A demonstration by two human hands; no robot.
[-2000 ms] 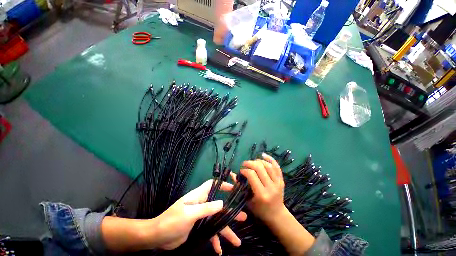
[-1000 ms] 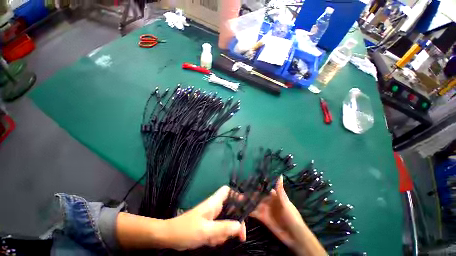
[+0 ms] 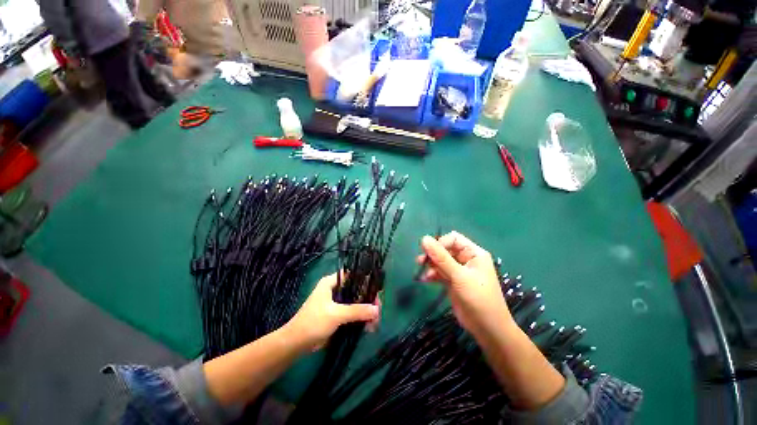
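Observation:
My left hand [image 3: 328, 314] is closed around an upright bunch of black cables [image 3: 362, 270], with the silver-tipped plugs fanned out above it. My right hand [image 3: 456, 264] is to the right of the bunch, apart from it, with thumb and fingers pinching a thin black cable that is blurred. A heap of black cables [image 3: 241, 278] lies at the left, plugs toward the far side. A looser heap of black cables [image 3: 432, 361] lies at the right, partly under my right forearm.
Beyond the cables on the green mat [image 3: 108, 220] are orange-handled scissors [image 3: 196, 116], a red-handled tool [image 3: 277, 142], white strips [image 3: 326, 155], a white bottle [image 3: 289, 119], blue bins [image 3: 455, 104], red-handled cutters [image 3: 510, 166] and a cut plastic bottle [image 3: 566, 155]. A person [image 3: 112, 54] stands at far left.
My left hand has closed around the bunch and brought it upright beside the left heap. My right hand has come away from the bunch with a cable. The view has shifted, and a person now shows.

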